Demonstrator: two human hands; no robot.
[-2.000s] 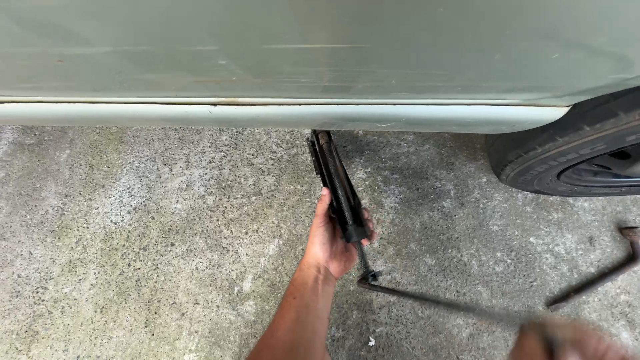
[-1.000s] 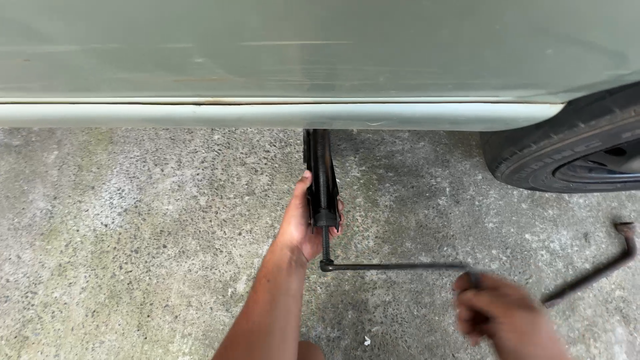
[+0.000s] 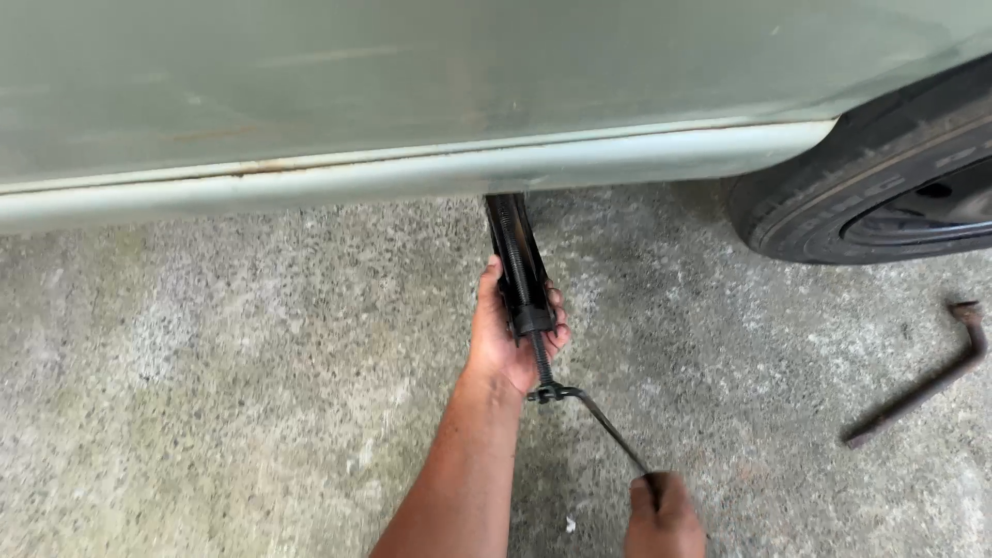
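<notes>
A black scissor jack (image 3: 523, 287) lies partly beneath the car's sill, its far end hidden there. My left hand (image 3: 500, 333) cradles the near end of the jack from below, thumb on its left side and fingertips curling up on its right. From that end a threaded screw (image 3: 541, 356) sticks out toward me, with a metal crank handle (image 3: 608, 425) hooked to its eye. My right hand (image 3: 665, 515), slightly blurred, is closed around the crank's free end, low and to the right of the jack.
Across the top runs the pale green car door (image 3: 387, 77) above its lighter sill (image 3: 349, 174). A tyre (image 3: 783, 209) on a dark wheel stands at the right. On the concrete ground (image 3: 271, 372), a rusty bent lug wrench (image 3: 914, 395) lies at the far right.
My right hand has swung the crank from the right side round to lower and nearer the jack. My left hand keeps its hold on the jack. The view has tilted and shifted.
</notes>
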